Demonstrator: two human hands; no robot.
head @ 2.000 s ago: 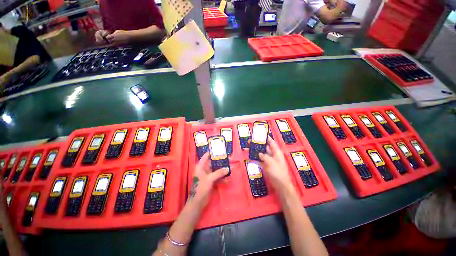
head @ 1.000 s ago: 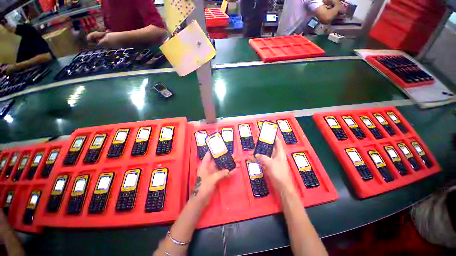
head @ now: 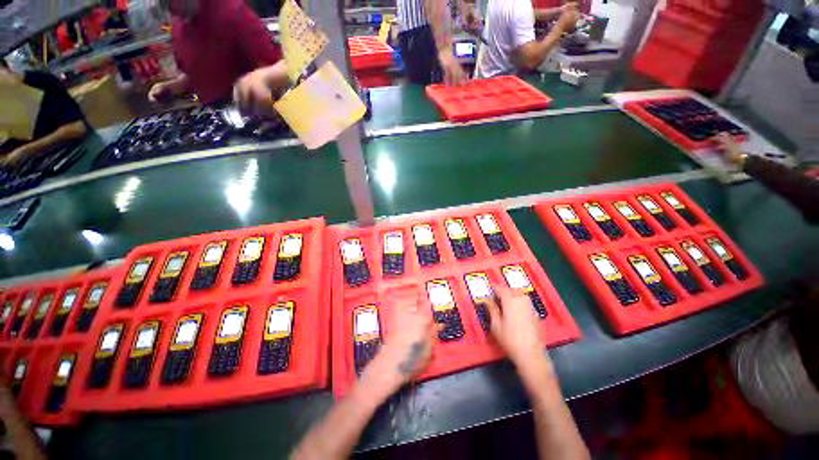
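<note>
Keypad phones with yellow-orange trim and pale screens lie in the red centre tray (head: 386, 297). Its back row holds several phones. My left hand (head: 411, 334) is blurred over the second front recess from the left; whether a phone is under it is hidden. A phone (head: 366, 337) lies left of it and another (head: 444, 310) right of it. My right hand (head: 516, 325) has its fingers at the lower right side of a phone (head: 479, 287) in the front row. One more phone (head: 519, 280) lies just right, partly behind that hand.
Red trays of phones lie left (head: 205, 300) and right (head: 648, 241). Behind are the green belt (head: 503, 160), a metal post (head: 356, 180) with hanging cards (head: 321, 106) and a red tray (head: 489, 97). People work opposite; another person's arm (head: 779, 178) reaches in from the right.
Both hands have lowered from above the tray to its front row. The two phones are no longer held up. The view has shifted, and an arm has entered at the right.
</note>
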